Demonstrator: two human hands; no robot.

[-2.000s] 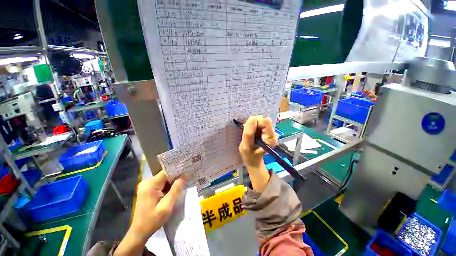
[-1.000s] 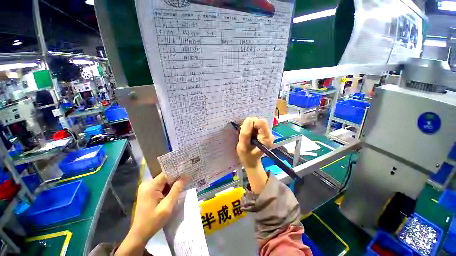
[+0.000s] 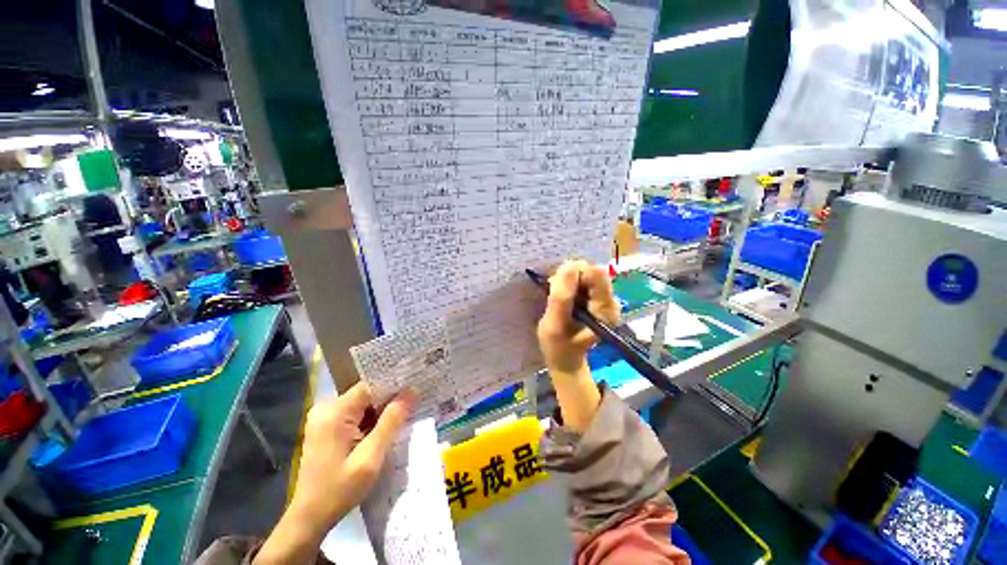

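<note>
A production record sheet with a ruled table and handwriting hangs upright in front of me, under a dark and red clip at its top. My left hand pinches a small white label against the sheet's lower left part; a further strip of printed paper hangs below that hand. My right hand grips a black pen, its tip at the lower middle of the sheet, touching or very near the paper.
A yellow sign with black characters is below the sheet. A grey-white machine cabinet stands at right, with a blue bin of whitish pieces beside it. Blue bins sit on a green bench at left. A metal post runs behind the sheet.
My right hand and the pen have shifted slightly right across the sheet. My left hand keeps its hold on the label. The view has moved a little, showing more of the sheet's top than two seconds ago.
</note>
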